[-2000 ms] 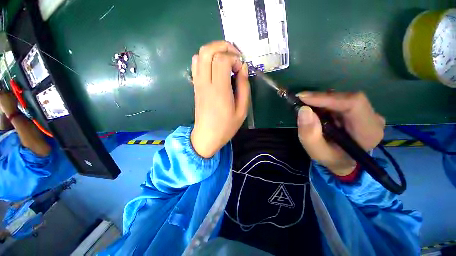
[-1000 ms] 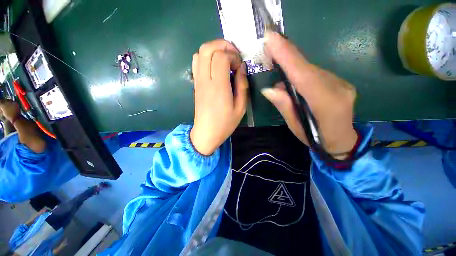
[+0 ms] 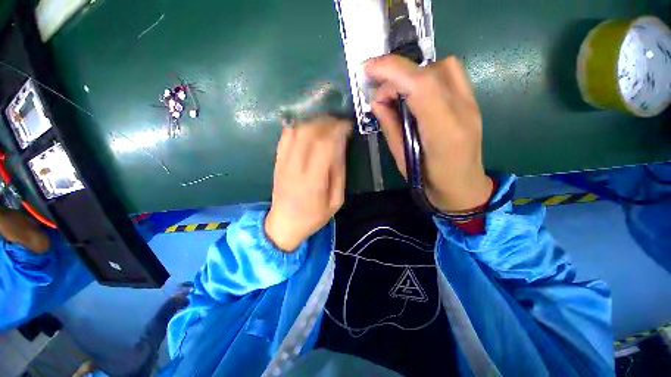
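The phone assembly [image 3: 366, 44], a white-silver rectangle, lies on the green mat, its near end between my hands. My right hand [image 3: 440, 136] is closed around the black soldering iron [image 3: 413, 151] and covers part of the phone. The iron's front points away from me over the phone; its tip cannot be made out. My left hand [image 3: 307, 173] is blurred, left of the phone's near end and apart from it. A shiny, clear-grey blurred thing [image 3: 316, 105] is at its fingertips; whether they grip it is unclear. A loose pile of small wired components [image 3: 176, 101] lies to the left.
A yellow-green tape roll [image 3: 607, 65] stands at the right. A long black tray [image 3: 110, 234] with two bright phone-like rectangles is at the left. Thin wire pieces lie on the green mat [image 3: 221, 44]. Another person's arm [image 3: 26, 232] is near red-orange handles at far left.
My right hand has swung the iron from the phone's near end to point away over the phone. My left hand has come off the phone, back towards me. The view has shifted slightly.
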